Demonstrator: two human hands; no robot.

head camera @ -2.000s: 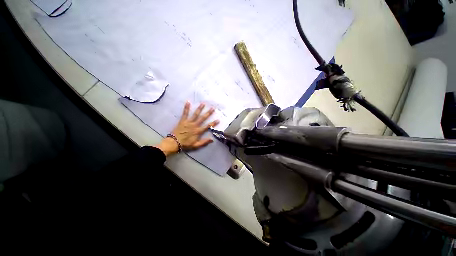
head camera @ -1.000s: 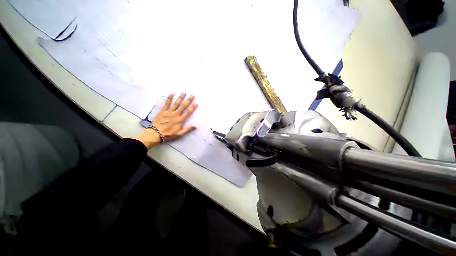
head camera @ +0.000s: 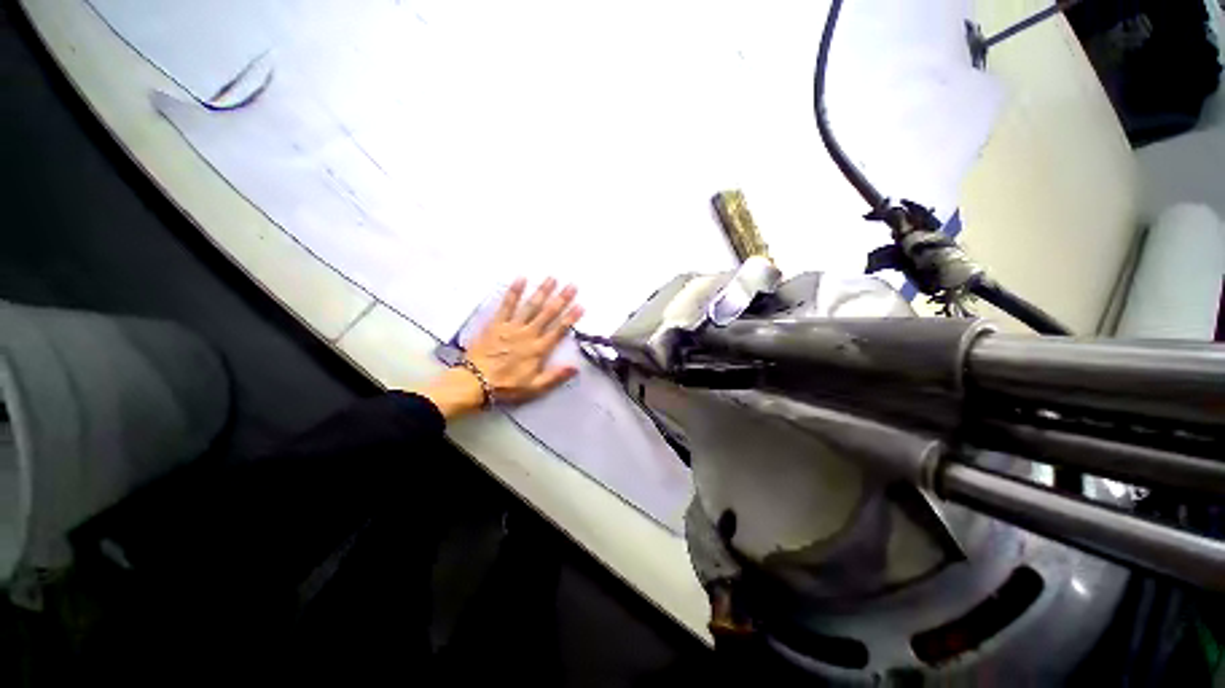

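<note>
My left hand point(head camera: 521, 347) lies flat with fingers spread on the white paper marker point(head camera: 443, 148), near the table's front edge, just left of the cutting machine. The large worn grey cutting machine point(head camera: 806, 484) fills the lower right, with shiny metal bars point(head camera: 1102, 383) running to the right rim. Its front end is close to my fingertips; the blade is hard to make out. A mottled yellow-brown bar weight point(head camera: 739, 226) lies on the paper behind the machine, partly hidden by it. My right hand is not in view.
A black power cable point(head camera: 849, 168) with a wrapped joint hangs over the lay. The cream table edge point(head camera: 269, 269) curves along the front. A thick white roll point(head camera: 1171, 276) is at the right. A white bin point(head camera: 114, 430) stands at lower left. A thin rod with a foot point(head camera: 978, 47) is at the far edge.
My left hand first moved left along the paper, away from the machine, and is now close beside it again. The machine hides more of the bar weight. The loose cut piece is no longer visible.
</note>
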